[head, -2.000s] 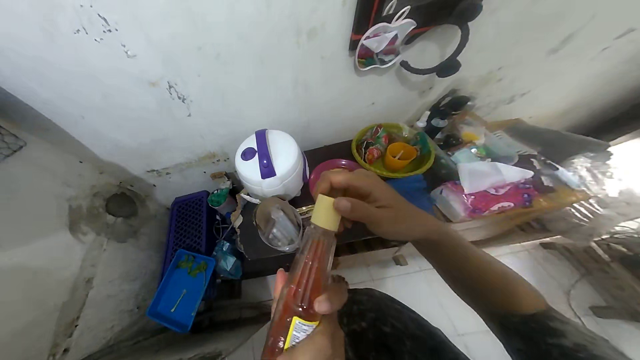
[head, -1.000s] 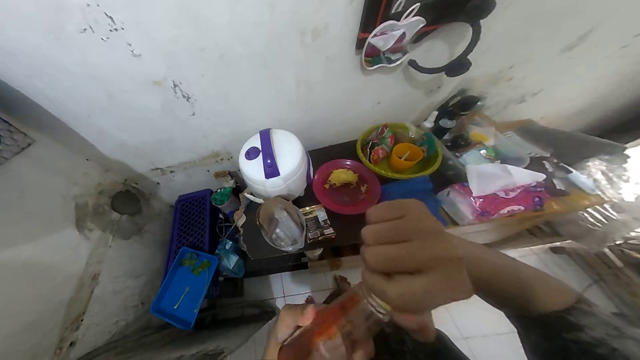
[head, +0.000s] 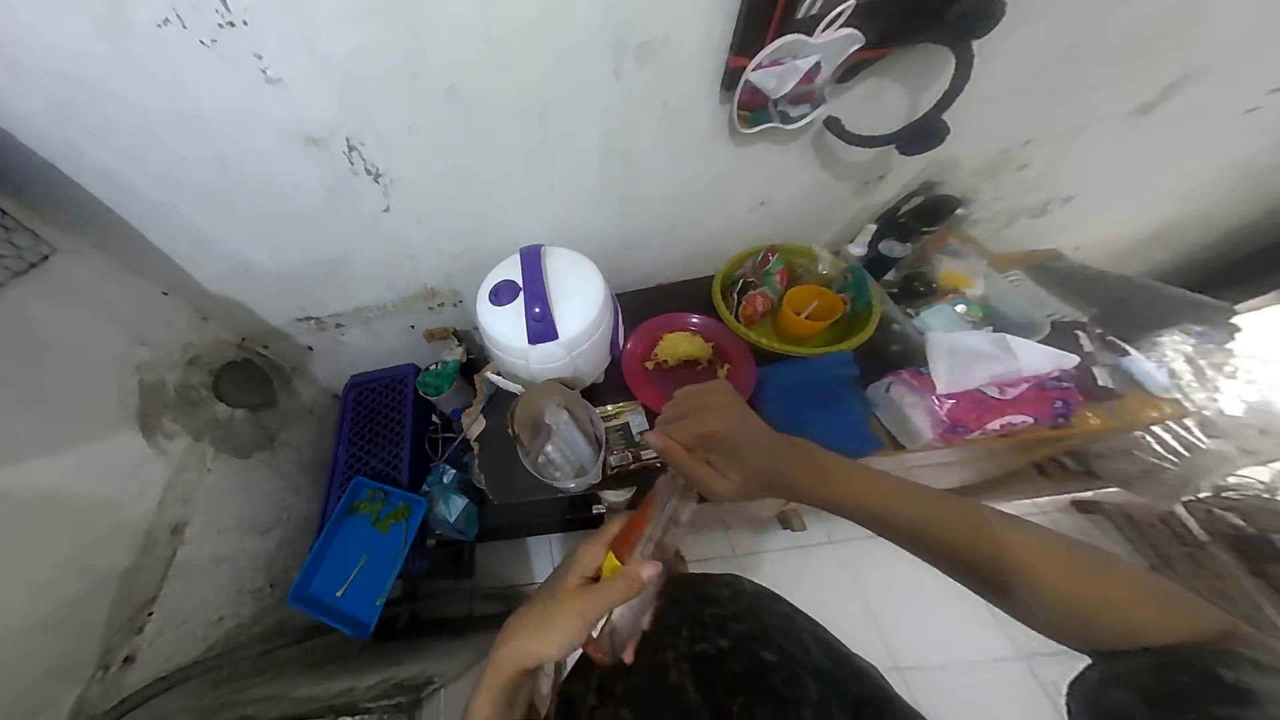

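Note:
My left hand [head: 580, 600] is wrapped around a clear bottle of red sauce [head: 640, 530], which is tilted with its neck up and to the right. My right hand [head: 715, 440] is closed at the bottle's neck, so the top is hidden; whether it grips the neck or the cap I cannot tell. Just beyond the right hand lies a pink plate [head: 737, 360] with yellow food [head: 682, 349] on it. Left of that hand a printed sachet [head: 627, 440] lies beside an open container [head: 558, 435] with clear plastic inside.
A white and purple rice cooker [head: 575, 310] stands by the wall. A yellow-green basin [head: 848, 333] holds packets and an orange cup [head: 808, 312]. Right of the plate are a blue cloth [head: 820, 400] and a pink tissue pack [head: 1000, 405]. A blue tray [head: 325, 590] and purple basket [head: 380, 430] are at left.
Two seconds ago my right fingers were on the bottle's pale yellow cap, which is now out of sight. The plate, partly covered then, shows more fully.

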